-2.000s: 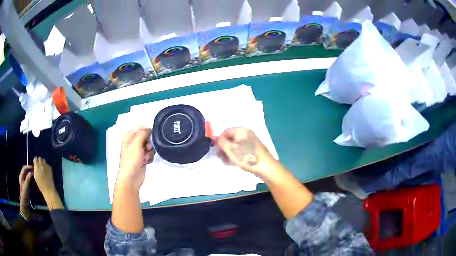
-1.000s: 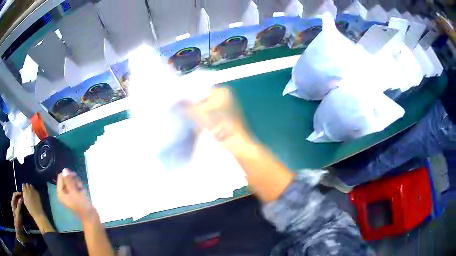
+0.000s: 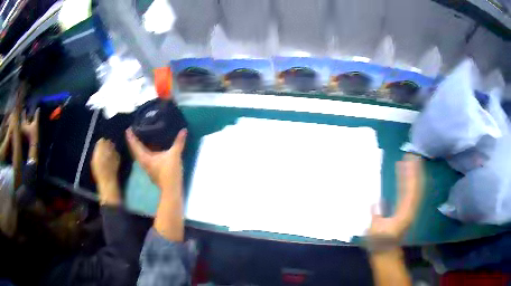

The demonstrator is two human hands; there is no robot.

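Observation:
A black speaker (image 3: pixel 158 122) with an orange strap (image 3: pixel 163 82) stands at the left end of the green bench. My left hand (image 3: pixel 159 158) is on its near side, thumb and fingers spread around it. My right hand (image 3: pixel 396 204) is blurred, open and empty, over the right edge of the white sheet stack (image 3: pixel 286 179). The stack lies flat in front of me with no speaker on it. White bagged bundles (image 3: pixel 456 114) stand at the right, beyond my right hand.
Open cartons with blue speaker fronts (image 3: pixel 298 78) stand behind the white rail (image 3: pixel 291 105). Crumpled white material (image 3: pixel 119 86) lies at the left post. A neighbour's hand (image 3: pixel 105 165) is close to my left hand. A red stool (image 3: pixel 476 278) shows at the lower right.
The view has swung left. The speaker earlier between my hands is gone from the stack. My left hand has reached the speaker at the left; my right hand has moved right and opened.

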